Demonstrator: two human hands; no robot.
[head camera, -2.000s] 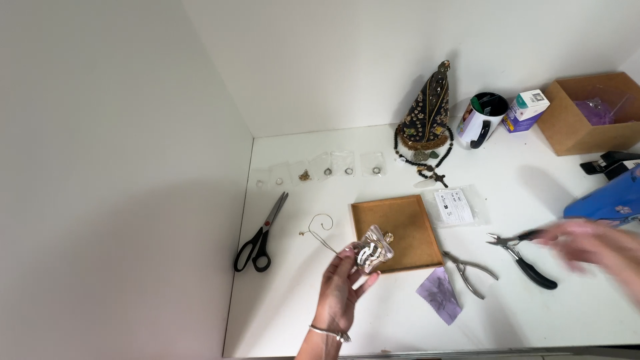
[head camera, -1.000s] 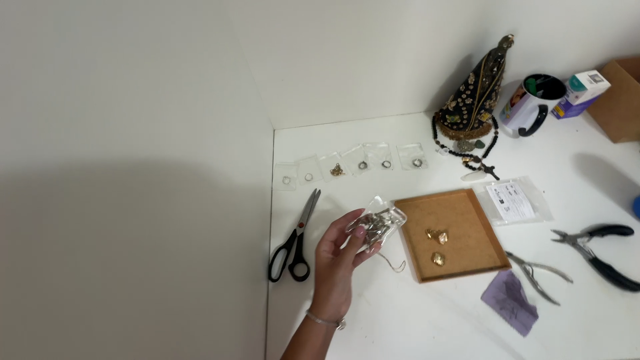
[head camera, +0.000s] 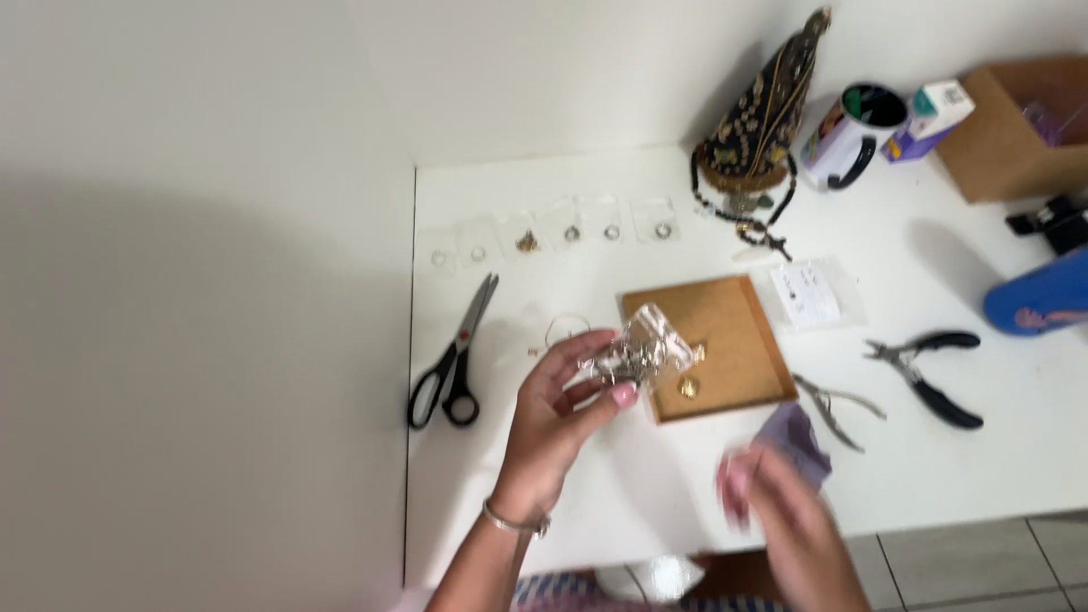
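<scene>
My left hand (head camera: 557, 416) grips a small clear plastic bag (head camera: 642, 348) with silvery metal pieces inside, over the left edge of a shallow wooden tray (head camera: 722, 399). Gold-coloured pieces, one a small round ornament (head camera: 688, 388), lie in the tray. My right hand (head camera: 778, 497) is blurred, near a purple cloth (head camera: 795, 442); whether it holds anything cannot be told. A thin chain (head camera: 568, 321) lies on the white table behind my left hand. Scissors with black handles (head camera: 459, 365) lie to the left, small-jawed metal pliers (head camera: 837, 408) and black-handled cutting pliers (head camera: 926, 378) to the right.
Several small clear bags with rings or jewellery (head camera: 527, 240) line the back. A statuette in a dark mantle (head camera: 761, 119) with a beaded rosary, a mug (head camera: 854, 136), a small carton (head camera: 926, 123) and a cardboard box (head camera: 986, 153) stand behind. A blue object (head camera: 1037, 293) is at right.
My right hand, out of view one second ago, is in view again at the lower right. My left hand still holds the bag. The view has shifted.
</scene>
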